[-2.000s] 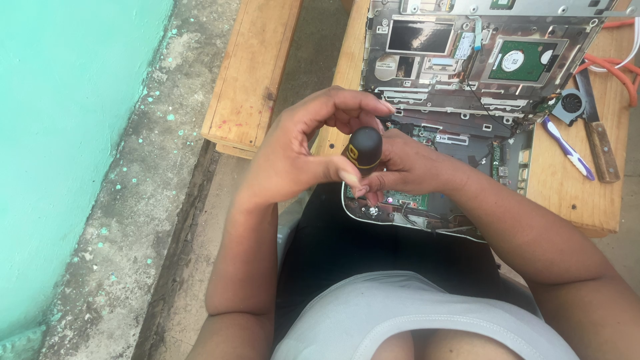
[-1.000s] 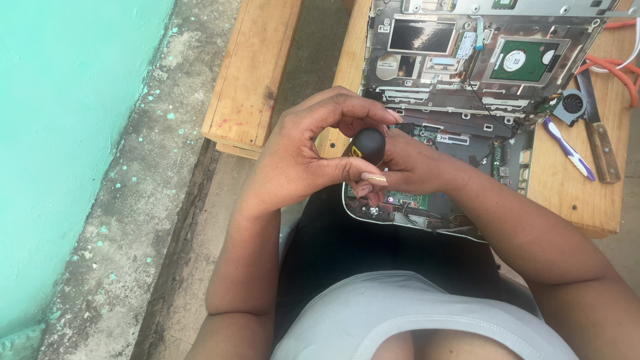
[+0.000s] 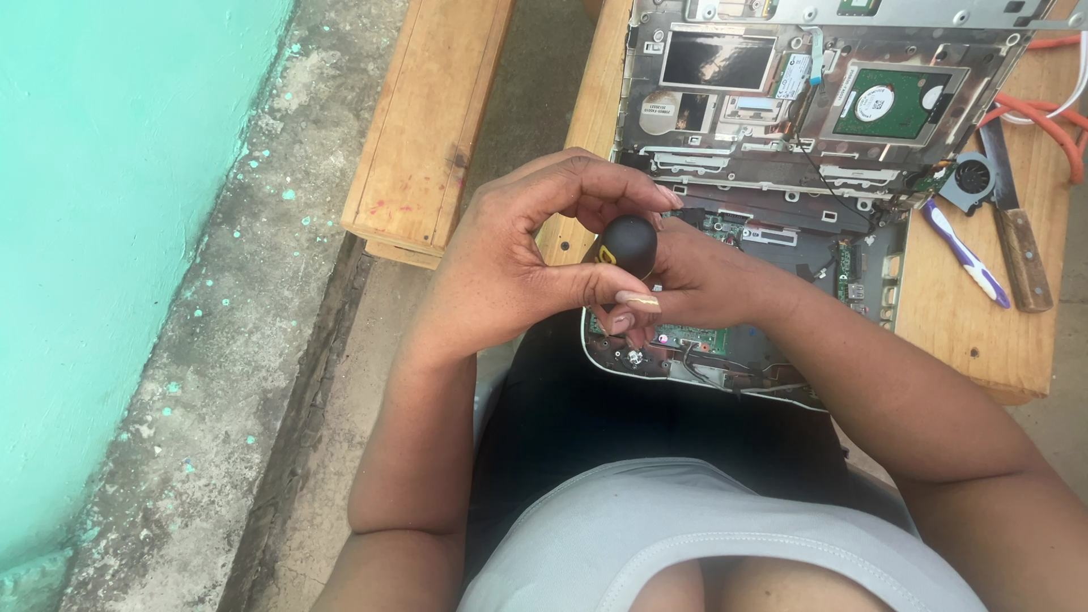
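An opened laptop chassis [image 3: 765,382] rests partly over my lap, its raised inner cover [image 3: 739,153] showing a hard drive [image 3: 884,102]. Over the chassis, both my hands meet around a black screwdriver handle [image 3: 630,245] with a yellow mark, seen from its butt end. My left hand [image 3: 544,246] curls its fingers and thumb about the handle. My right hand [image 3: 705,276] lies against the handle's other side, fingertips low by the green circuit board [image 3: 710,338]; its grip is partly hidden. The screwdriver's shaft and tip are out of sight. Small shiny screws [image 3: 634,357] lie at the chassis corner.
On the wooden table [image 3: 960,340] at the right lie a cooling fan [image 3: 970,180], a wood-handled knife [image 3: 1024,259] and a purple-and-white toothbrush [image 3: 965,255]. Orange cable [image 3: 1045,127] loops at the upper right. A wooden bench [image 3: 425,127] stands left of the laptop, beside a concrete ledge [image 3: 229,357].
The screwdriver handle's butt has tipped slightly, and its yellow mark faces a different way. My left fingers have shifted a little around it; both hands stay over the chassis.
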